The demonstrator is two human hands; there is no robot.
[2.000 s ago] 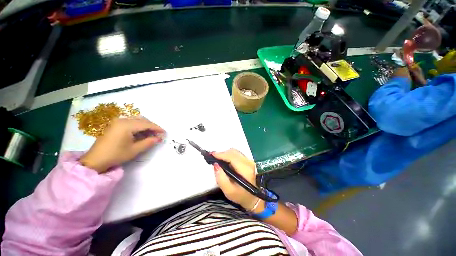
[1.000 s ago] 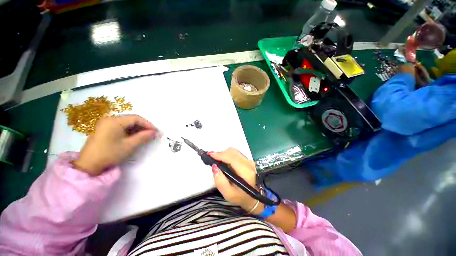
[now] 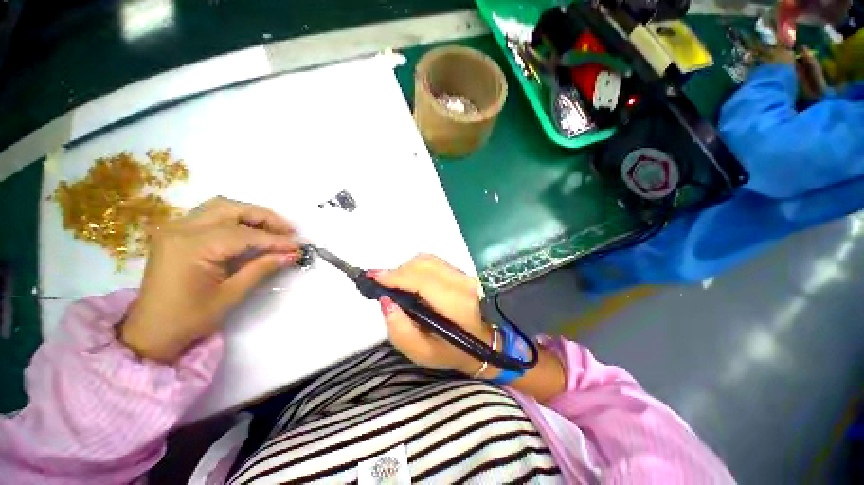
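My right hand (image 3: pixel 434 313) holds the black soldering iron (image 3: pixel 426 317) like a pen, its metal tip pointing up-left. My left hand (image 3: pixel 213 270) is bare, thumb and index fingertips pinched together at a small dark component (image 3: pixel 306 256) on the white board (image 3: pixel 275 123). The iron's tip is at that component. Whether the fingertips hold a tiny piece there is too small to tell. Another small dark component (image 3: pixel 344 200) lies further back on the board. A loose pile of gold pieces (image 3: pixel 114 204) lies at the board's left, behind my left hand.
A tan ring-shaped pot (image 3: pixel 459 99) with pale bits inside stands right of the board. Beyond it are a green tray (image 3: pixel 559 133) with tools, a black box with a round grille (image 3: pixel 654 172) and a yellow sponge (image 3: pixel 684 45). A person's blue sleeve (image 3: pixel 772 123) is at the right.
The view has shifted, so the board and tray sit higher in the picture. My left fingertips and the iron's tip have come together at the nearer dark component.
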